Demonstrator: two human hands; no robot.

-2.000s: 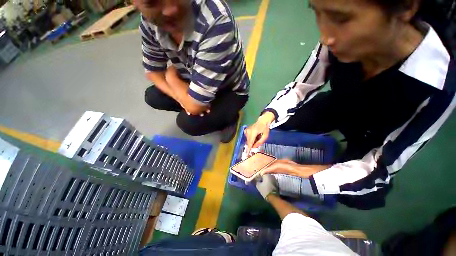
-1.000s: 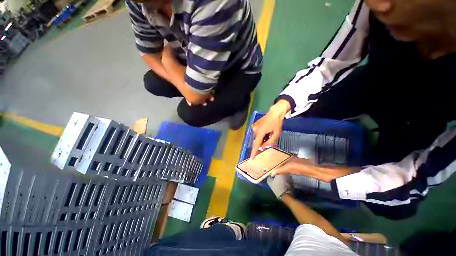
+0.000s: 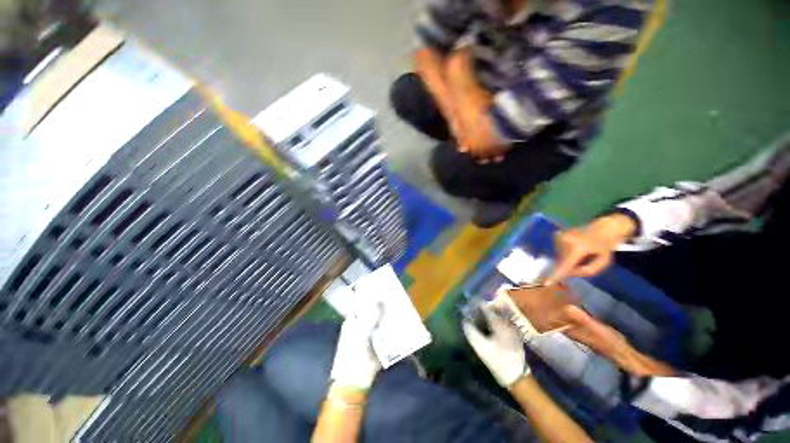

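Note:
My left hand (image 3: 355, 350), in a white glove, holds a flat white rectangular plate (image 3: 398, 318) above my lap. My right hand (image 3: 501, 348), also in a white glove, is at the near left side of a blue bin (image 3: 539, 232). Its fingers are blurred close to a phone-like device, and whether they grip anything cannot be told. Parts in rows (image 3: 598, 303) show blurred in the bin. A white piece (image 3: 522, 266) is at the bin's far left corner.
Another person's two hands are over the bin, one holding the phone-like device (image 3: 541, 309). A second person in a striped shirt (image 3: 554, 78) crouches ahead. A tall stack of slotted metal panels (image 3: 173, 225) fills the left, with a narrower stack (image 3: 351, 156) beside it. A blue sheet (image 3: 420, 216) lies beyond.
The view has swung left and is blurred. My left hand has come into view with the white plate. My right hand has moved out from under the phone-like device to its left side.

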